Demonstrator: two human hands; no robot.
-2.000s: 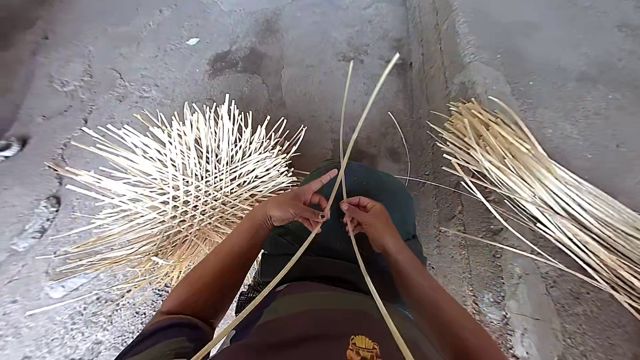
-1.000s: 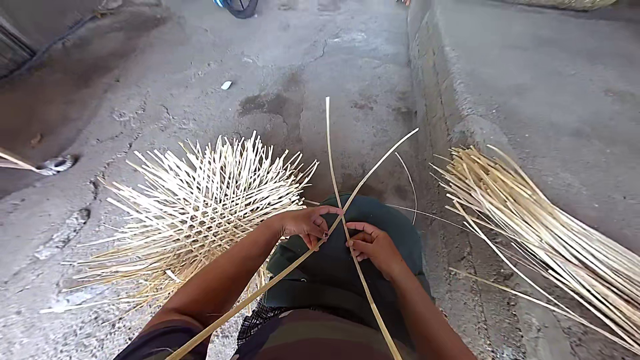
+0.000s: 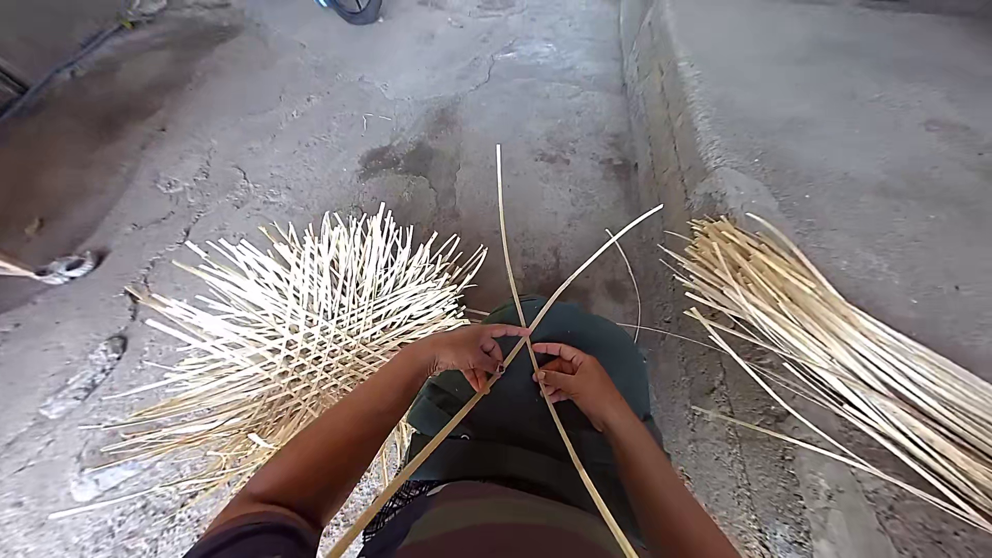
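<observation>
Two long, pale split-cane strips cross in an X above the dark green cloth on my lap. My left hand (image 3: 478, 355) pinches the strip (image 3: 436, 439) that runs from lower left to upper right, its index finger reaching to the crossing. My right hand (image 3: 572, 380) grips the other strip (image 3: 571, 452) just below the crossing, between thumb and fingers. Left of my lap, a stack of openly woven cane pieces (image 3: 310, 341) with splayed ends lies on the floor. A bundle of loose cane strips (image 3: 837, 341) lies to the right.
A raised concrete ledge (image 3: 666, 101) runs along the right side. Part of a wheel (image 3: 356, 9) shows at the top edge. A pale object (image 3: 66, 268) lies at the far left on the cracked concrete floor (image 3: 310, 139). Thin stray strips lie between my lap and the bundle.
The view has shifted since two seconds ago. The strips' upper ends stand farther apart than then, and the crossing now lies right at my left index fingertip. Both hands keep their hold.
</observation>
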